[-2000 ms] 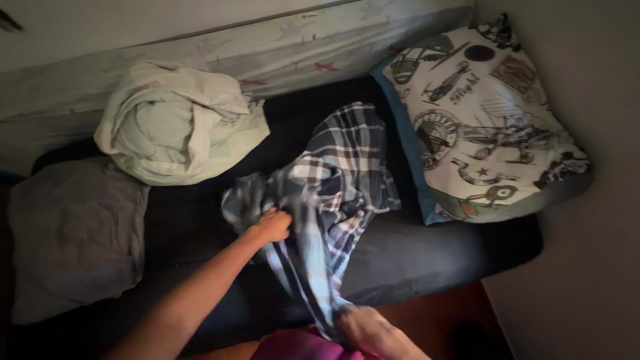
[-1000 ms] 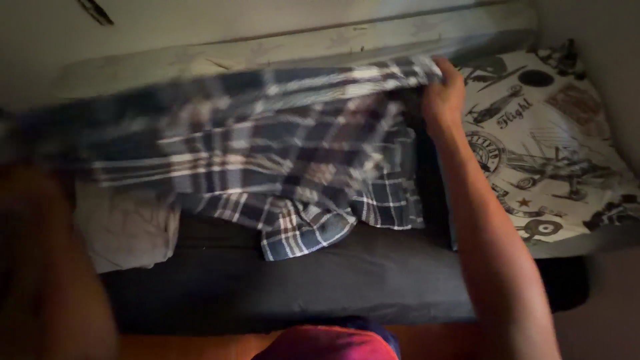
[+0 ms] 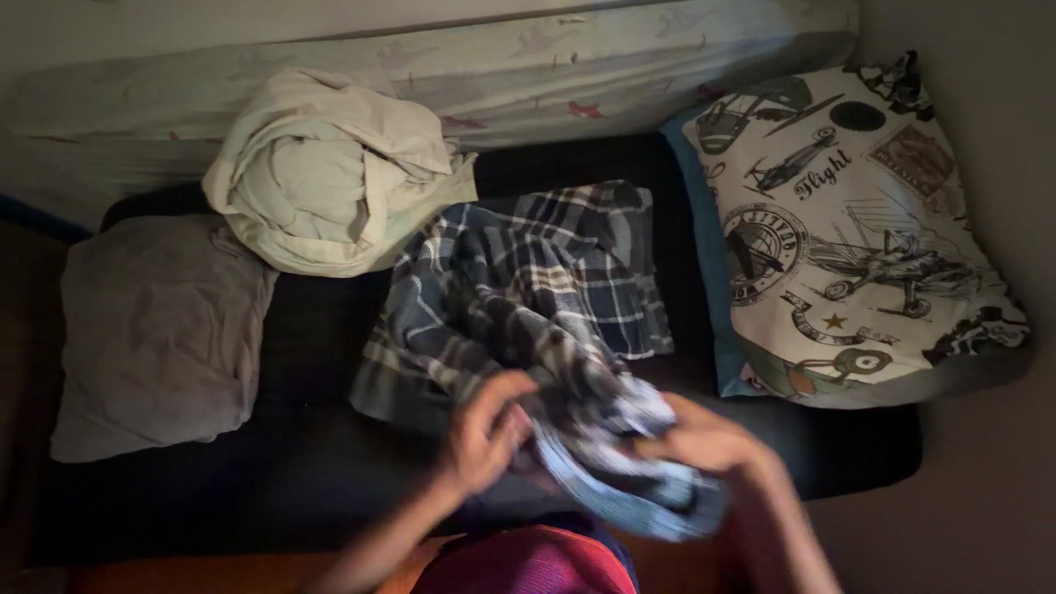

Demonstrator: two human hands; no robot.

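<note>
A dark blue, white and brown plaid cloth (image 3: 544, 280), which looks like a shirt, lies bunched over the middle of a black-covered mattress (image 3: 330, 470). Its near end is lifted toward me and blurred by motion. My right hand (image 3: 701, 437) grips that end, fingers partly hidden in the folds. My left hand (image 3: 491, 433) is at the cloth's near left edge with thumb and fingers curved; whether it pinches the fabric is unclear.
A rolled cream cloth bundle (image 3: 305, 181) sits at the back left, beside a grey pillow or folded cloth (image 3: 165, 330). At the right lies an airplane-print pillow (image 3: 858, 239) over a blue one. A pale printed mattress or cushion (image 3: 511, 74) stands along the wall.
A second ago the plaid cloth was stretched wide between my raised hands. Both hands have since come down and closer together in front of me, and the cloth now lies partly bunched.
</note>
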